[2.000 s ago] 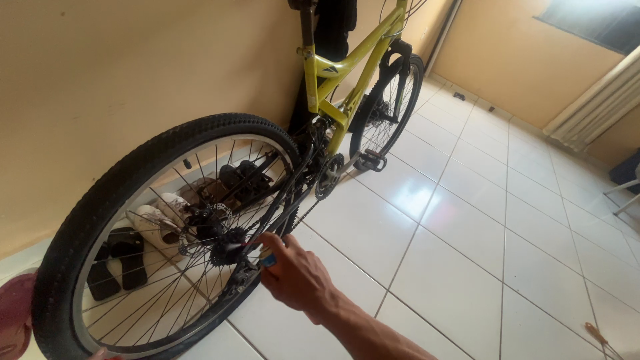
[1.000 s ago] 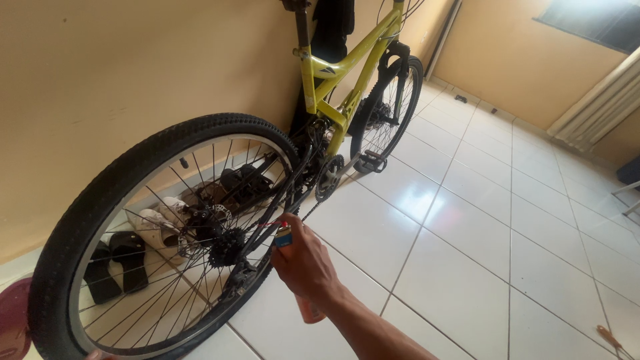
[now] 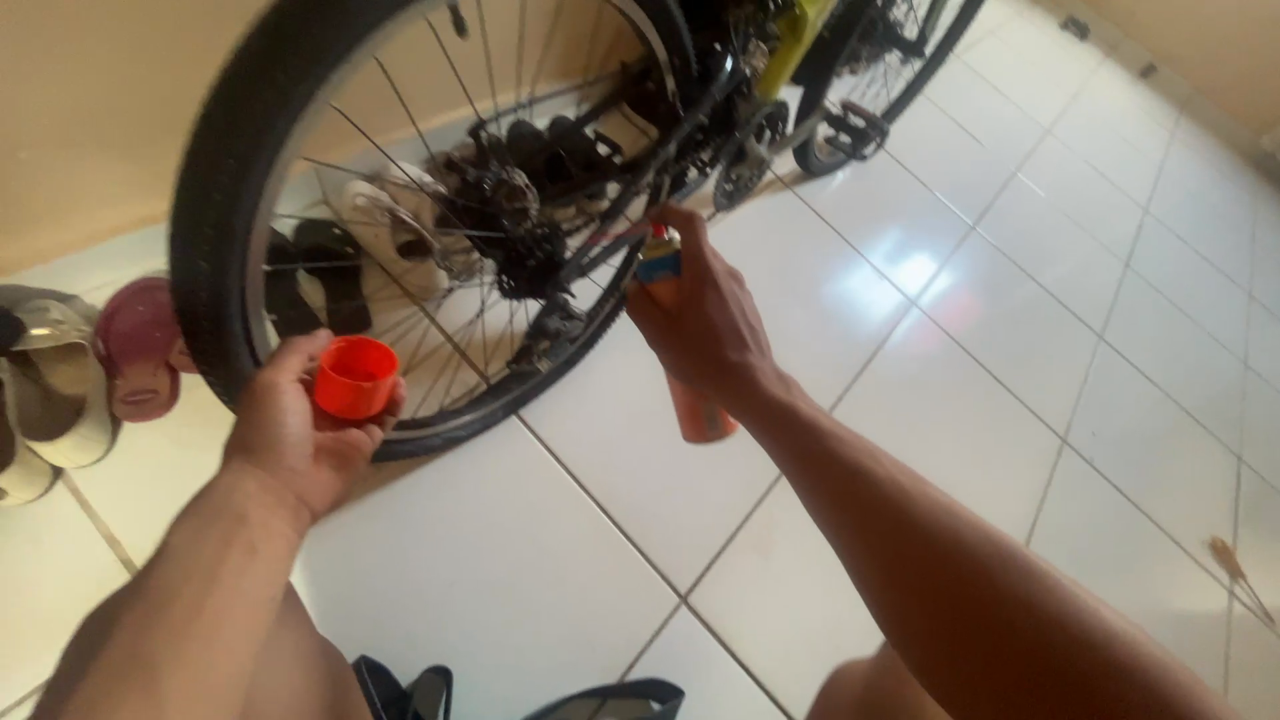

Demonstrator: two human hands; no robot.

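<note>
My left hand (image 3: 300,425) holds a red-orange plastic cap (image 3: 356,378), its open side up, beside the lower left of the bicycle's rear tire (image 3: 215,230). In my right hand (image 3: 705,320) is an orange aerosol spray can (image 3: 700,410), upright, with the index finger on its red nozzle. A thin red straw runs left from the nozzle toward the rear cassette (image 3: 530,262). The rear derailleur (image 3: 548,335) hangs below the cassette. The crankset (image 3: 750,160) lies beyond the can. Whether spray is coming out cannot be told.
Behind the wheel, along the wall, are black sandals (image 3: 330,275) and light shoes (image 3: 405,235). Farther left are a dark pink slipper (image 3: 140,340) and beige shoes (image 3: 65,400). A pedal (image 3: 855,130) juts over the white tile floor. A small brush (image 3: 1225,560) lies at the right.
The view has tilted down and nearer. My left hand with the cap now shows fully; before, only a fingertip showed at the bottom edge. The right hand remains at the can near the rear wheel.
</note>
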